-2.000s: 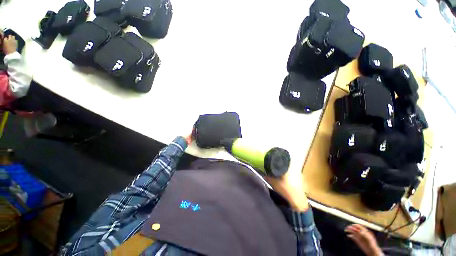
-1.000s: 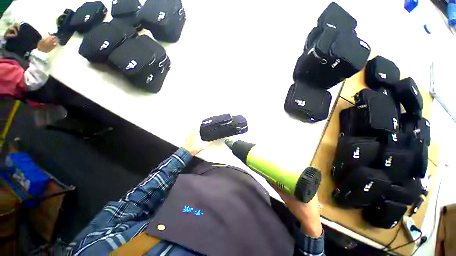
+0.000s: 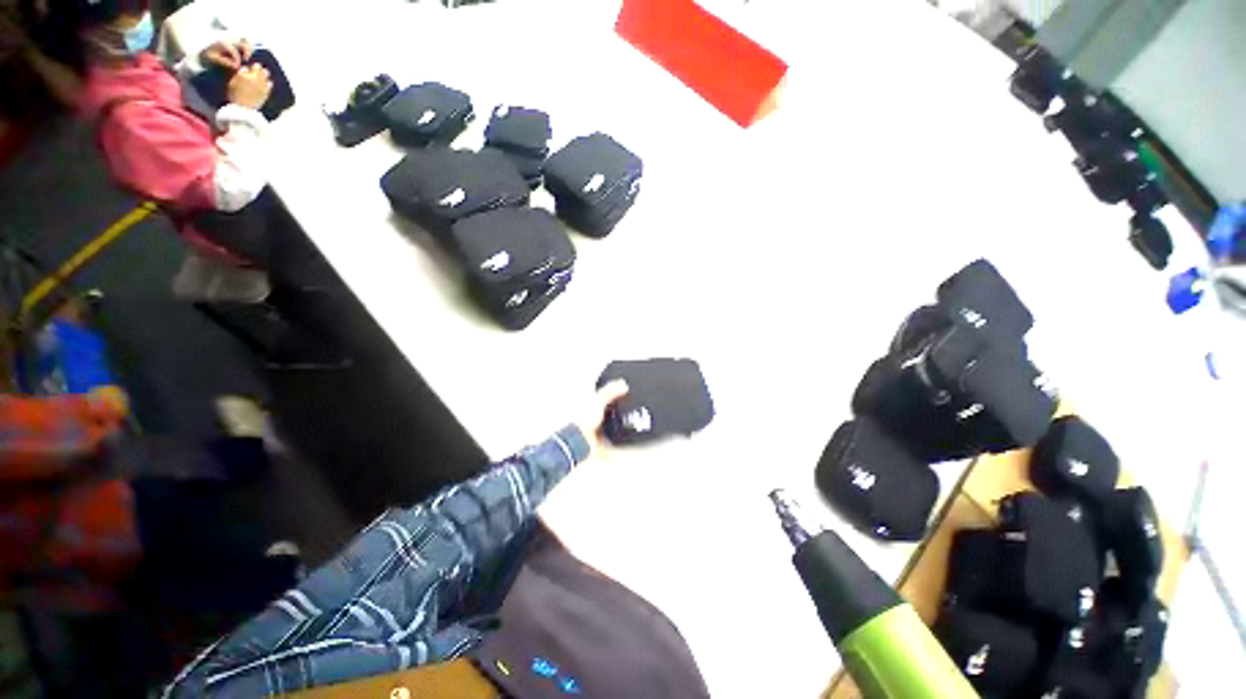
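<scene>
A small black bag (image 3: pixel 661 402) with a small white logo lies on the white table in front of me. My left hand (image 3: pixel 607 404) is on its left edge, thumb over the top, fingers hidden. The lime-green hot air gun (image 3: pixel 877 635) is at the lower right, its dark front and narrow metal nozzle pointing up and left, apart from the bag. My right hand is not in view; the frame cuts off the gun's rear.
Black bags are piled at the upper left (image 3: pixel 513 260), right (image 3: pixel 970 362) and on cardboard (image 3: pixel 929 553) at lower right. A red block (image 3: pixel 704 58) stands at the far side. A person in pink (image 3: pixel 157 137) handles a dark bag at the left table edge.
The view has swung. The bag has turned from its side to show its logo face and sits farther left on the table. The gun has moved away from it to the lower right.
</scene>
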